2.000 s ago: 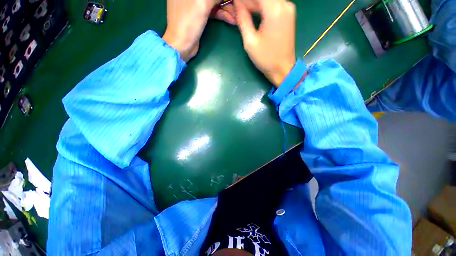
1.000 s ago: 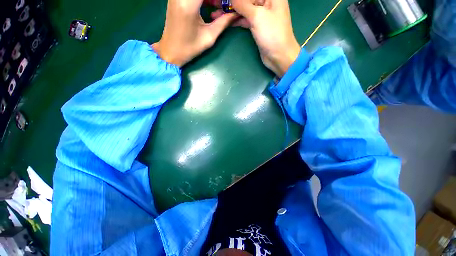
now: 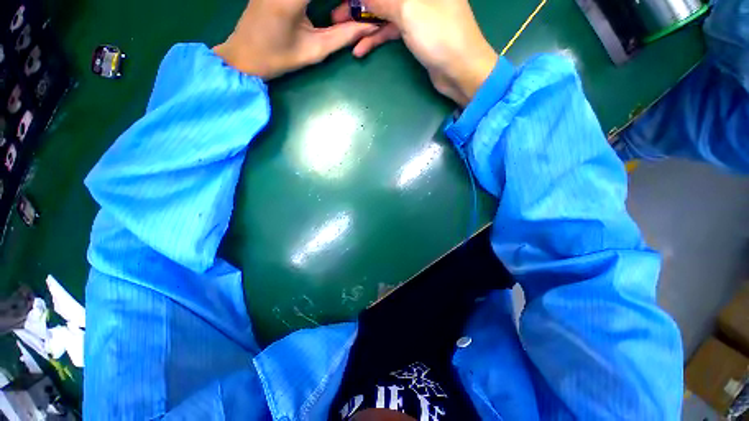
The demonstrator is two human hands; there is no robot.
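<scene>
A small dark electronic unit (image 3: 358, 10) with blue and yellow glints shows between my fingers at the top edge. My right hand (image 3: 435, 37) grips it in the fingertips, with the blue wrist strap on that wrist. My left hand (image 3: 283, 39) is beside it, thumb reaching to the unit; its upper fingers are cut off by the frame edge, and I cannot tell whether it grips the unit. A similar unit (image 3: 107, 62) lies alone on the green mat (image 3: 369, 205) at upper left. Another small unit (image 3: 28, 210) lies at the left edge.
A black parts tray (image 3: 49, 90) stands at upper left. White paper scraps (image 3: 62, 341) and a grey tool (image 3: 29, 395) are at lower left. A thin yellow stick (image 3: 523, 29) and a solder reel (image 3: 669, 15) are at upper right. A neighbour's blue sleeve (image 3: 682, 131) is at right.
My left hand has moved left and up. The unit between my fingers now shows at the top edge. The tray, loose unit and reel sit farther left or up in the picture.
</scene>
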